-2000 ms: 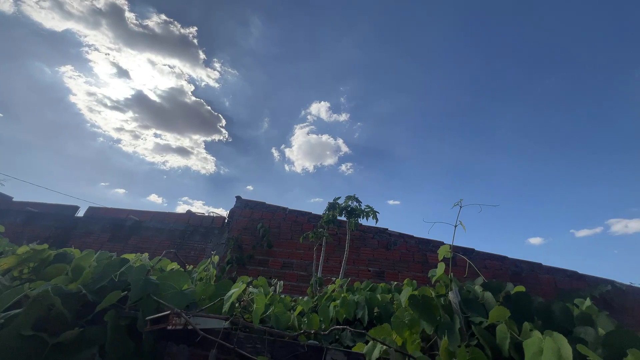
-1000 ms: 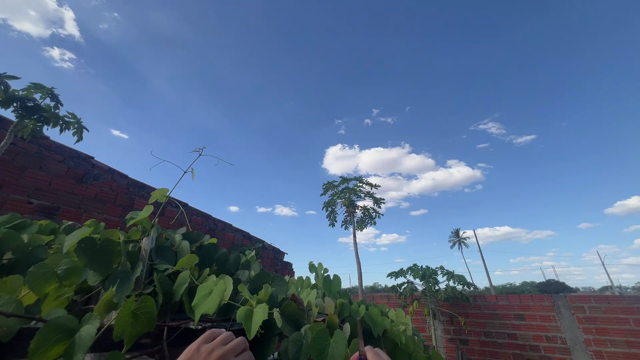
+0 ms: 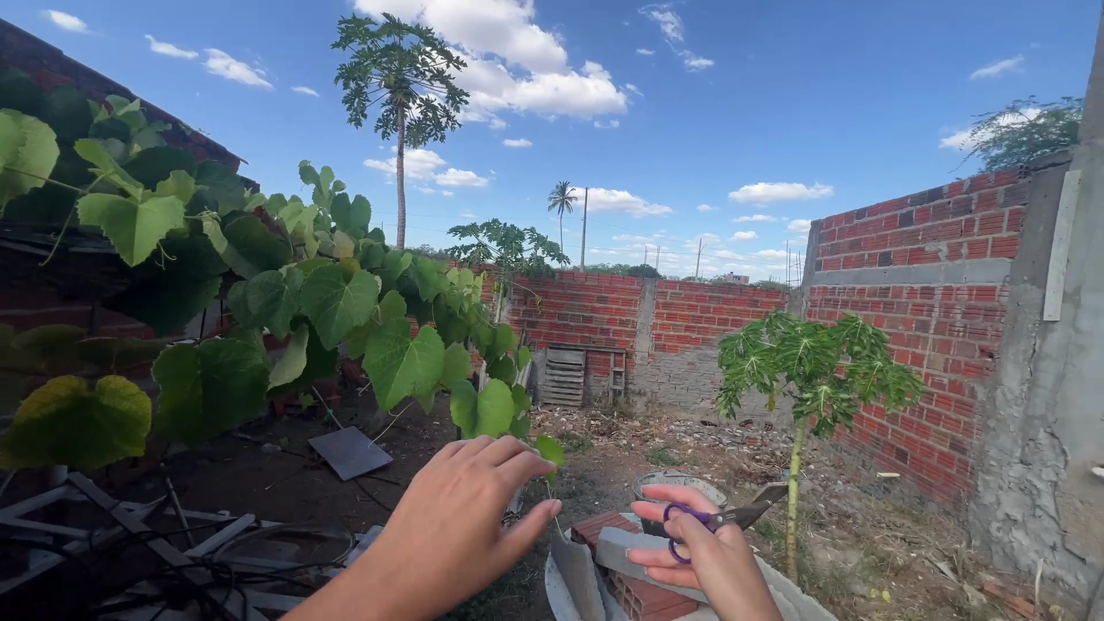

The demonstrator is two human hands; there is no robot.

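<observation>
My left hand (image 3: 470,509) is raised at the lower middle, beside the hanging tip of a leafy grapevine (image 3: 336,302). Its thumb and forefinger are apart, next to a small green leaf (image 3: 549,450) and a thin stem; whether they touch is unclear. My right hand (image 3: 703,552), to the right, holds scissors with purple handles (image 3: 690,522) by the finger loops. The dark blades point right and slightly up, away from the vine.
Below my hands lie hollow bricks (image 3: 651,595) and rubble, with a bucket (image 3: 681,485) behind. A young papaya tree (image 3: 798,414) stands right, before a brick wall (image 3: 918,310). Metal frames and cables (image 3: 129,552) lie lower left; a square board (image 3: 350,452) is on the dirt.
The view has swung down and right from sky and wall to the yard. Both hands, only partly visible at the bottom edge a second ago, are now in full view, and the scissors can be seen.
</observation>
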